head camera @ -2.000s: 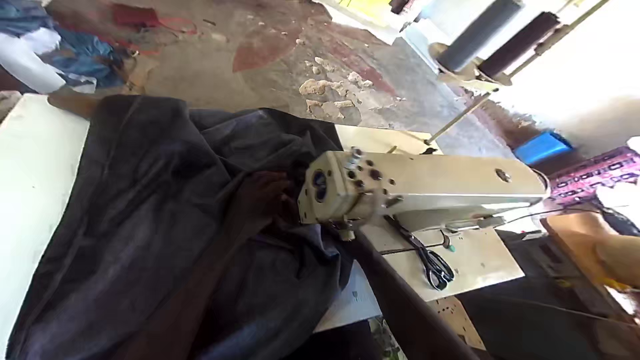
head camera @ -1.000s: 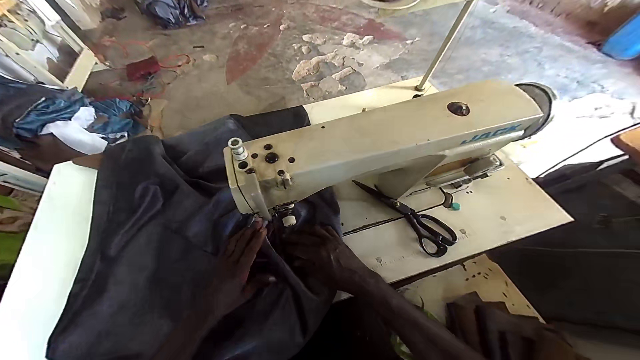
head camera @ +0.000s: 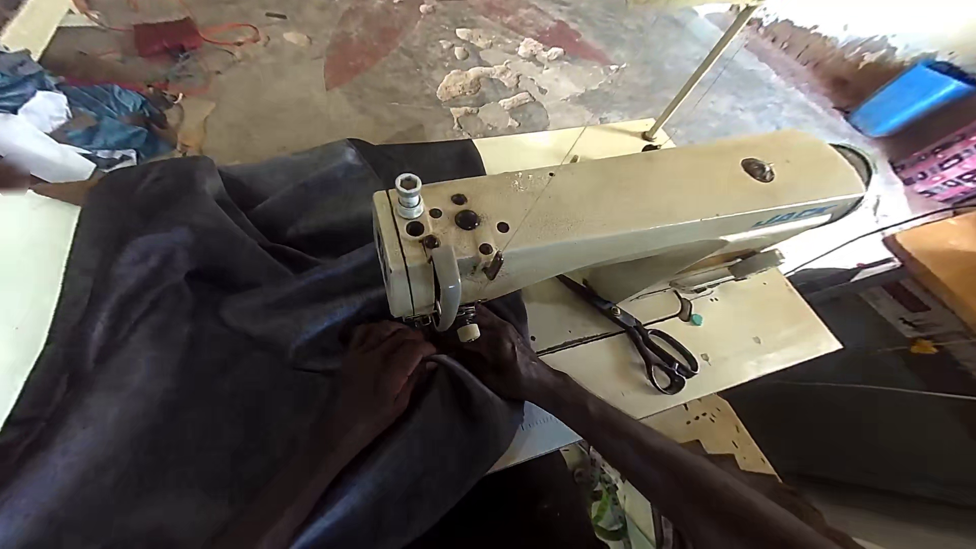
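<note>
Dark fabric (head camera: 183,343) spreads in folds over the left side of the sewing table and passes under the head of a cream Jack sewing machine (head camera: 610,206). My left hand (head camera: 389,358) lies on the cloth just left of the needle area, fingers bent together. Just right of the presser area, my right hand (head camera: 496,347) is at the cloth, its fingertips partly hidden beneath the machine head. Whether either hand pinches the fabric cannot be made out. The needle itself is hidden. Black-handled scissors (head camera: 648,347) lie on the table, their blades reaching under the machine arm.
A small green object (head camera: 697,319) rests on the table (head camera: 778,328) near the scissors. The thread stand's pole (head camera: 701,72) rises behind the machine. Blue and white cloth scraps (head camera: 107,122) lie at upper left. A blue container (head camera: 911,95) stands at far right.
My left hand, flatter and more spread a second ago, now has its fingers bent together on the cloth. The scissors lie in the same place on the table. The view has shifted.
</note>
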